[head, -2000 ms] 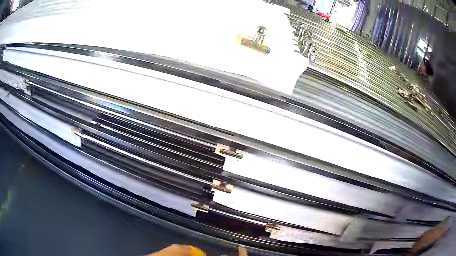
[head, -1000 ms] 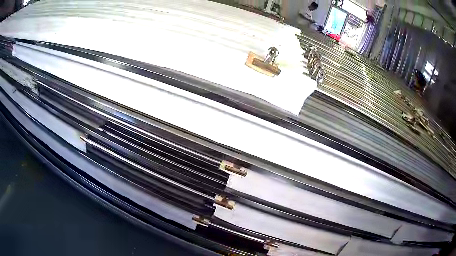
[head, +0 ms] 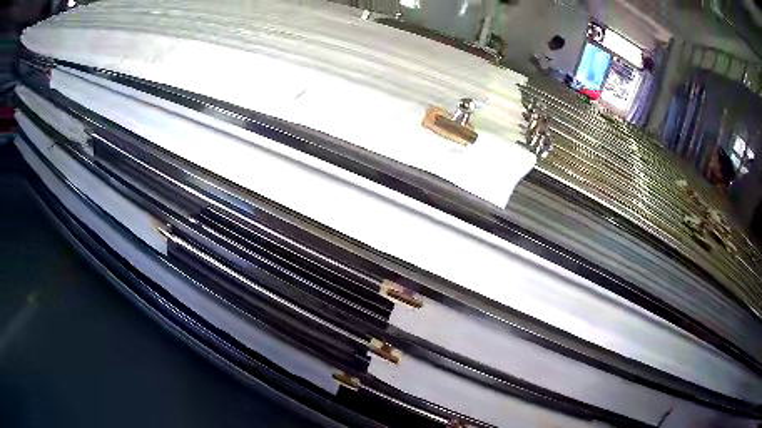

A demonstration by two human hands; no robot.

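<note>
Neither of my hands is in the picture. A white cover sheet (head: 351,109) lies over the top of the long rack and shows ridges towards the back. A silver bulldog clip (head: 464,113) sits on a tan backing pad (head: 451,126) near the sheet's right end. More silver clips (head: 536,129) stand in a row at the sheet's right edge. Beyond that edge, bare metal tubes (head: 614,155) lie in close parallel rows.
Lower tiers hold smooth white panels (head: 476,334) between dark rails, with small brownish clips (head: 402,293) on their edges. More clips (head: 710,221) lie on the tubes at far right. Grey floor (head: 75,309) shows at lower left. A person (head: 549,52) is in the background near a bright window.
My view has shifted, so the rack and clips appear lower and further right. The hand parts seen at the bottom edge two seconds ago are out of the picture.
</note>
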